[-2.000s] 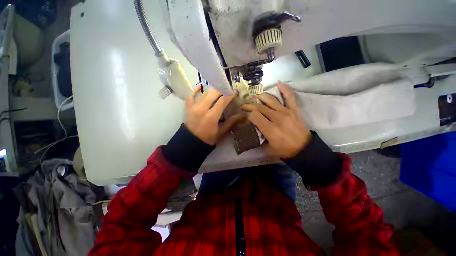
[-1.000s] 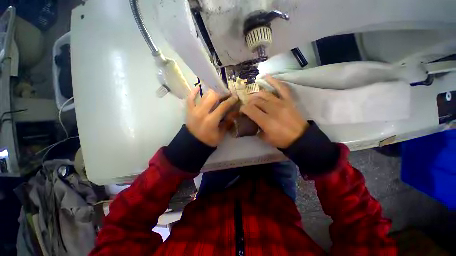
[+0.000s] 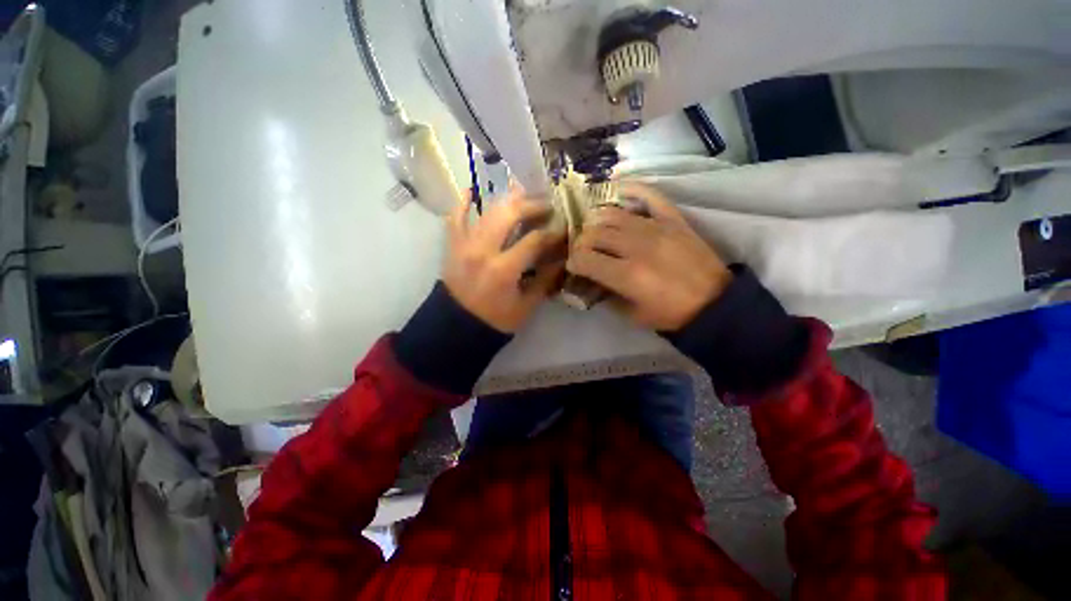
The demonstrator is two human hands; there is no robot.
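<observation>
My left hand (image 3: 503,258) and my right hand (image 3: 648,256) are close together at the needle area of the white sewing machine (image 3: 476,65). Both hold a small brown fabric piece (image 3: 580,294) between them; only its lower end shows below the fingers. A pale fabric piece (image 3: 822,250) runs from under my right hand to the right along the machine bed. The presser foot is mostly hidden behind my fingers. A small ribbed cream knob (image 3: 600,193) is just above my right fingertips.
A larger ribbed knob (image 3: 631,68) with a dark lever is on the machine head. The lamp (image 3: 419,161) hangs left of the needle. A black phone (image 3: 794,117) and thin dark tool (image 3: 705,129) lie behind the cloth. Heaped cloth (image 3: 129,493) is lower left, a blue bin (image 3: 1004,393) right.
The brown piece shows much less below my fingers than before; it has moved up toward the needle. The hands stay in nearly the same place. The view has shifted slightly.
</observation>
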